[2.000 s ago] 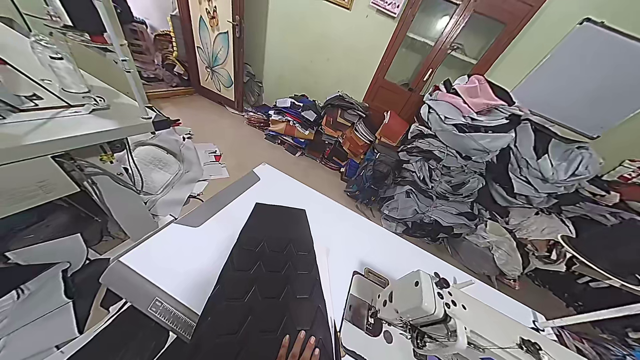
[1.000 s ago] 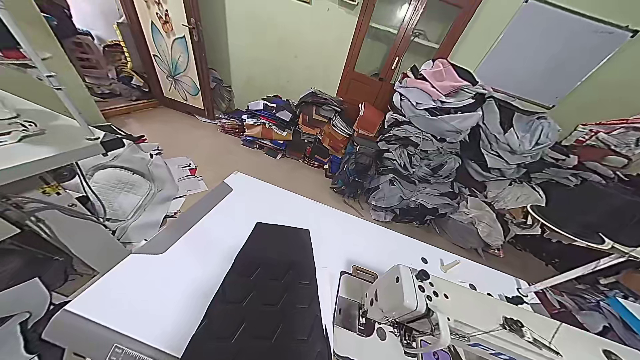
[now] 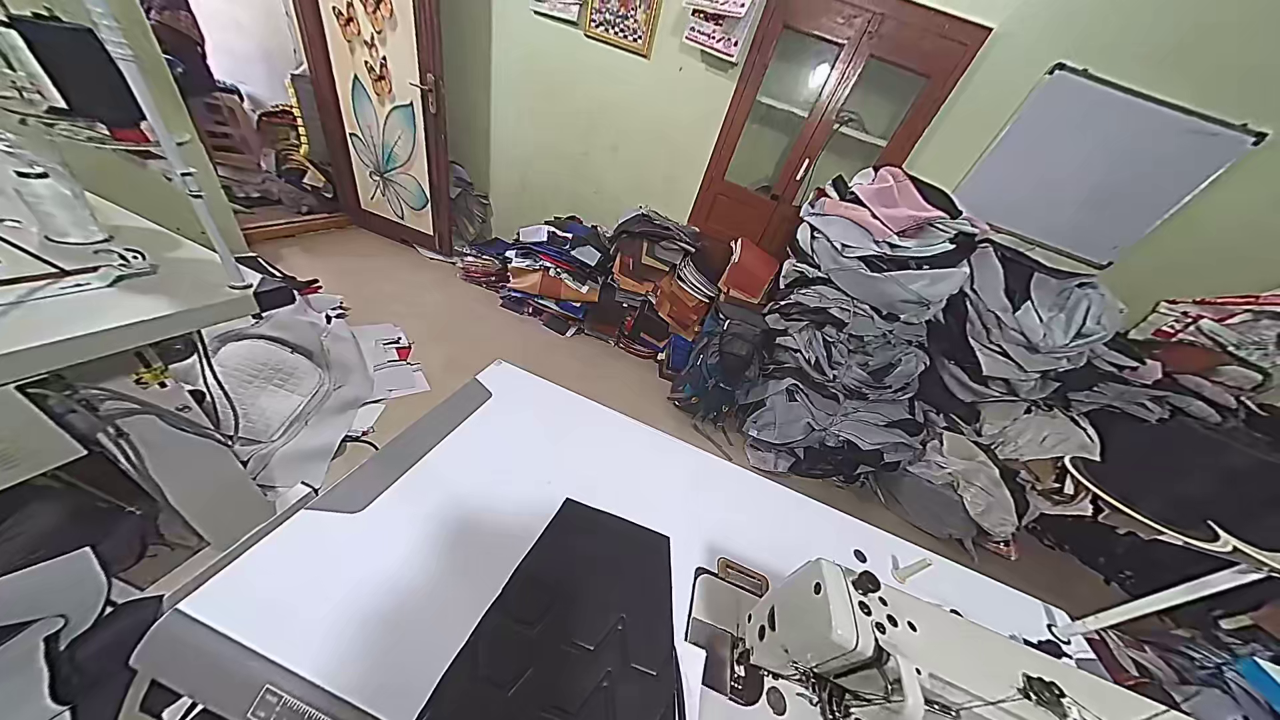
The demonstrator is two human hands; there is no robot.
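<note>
A black padded panel (image 3: 585, 620) with a raised angular pattern lies on the white sewing table (image 3: 520, 450), its near end cut off by the bottom edge of the view. Just right of it stands a white industrial sewing machine (image 3: 830, 620), with its metal bed and needle area close to the panel's right edge. Neither my left hand nor my right hand shows in the head view, so what they hold or touch is hidden.
Another machine table (image 3: 120, 290) stands at the left, with a grey quilted piece (image 3: 265, 385) below it. Beyond the table, stacks of folded material (image 3: 600, 280) and a large heap of grey fabric pieces (image 3: 850, 350) lie on the floor. A white thread-stand arm (image 3: 1160, 600) crosses at the right.
Two seconds ago a hand's fingers rested on the black panel's near part; they are out of view now. The panel's far end sits lower in the view, which has itself shifted.
</note>
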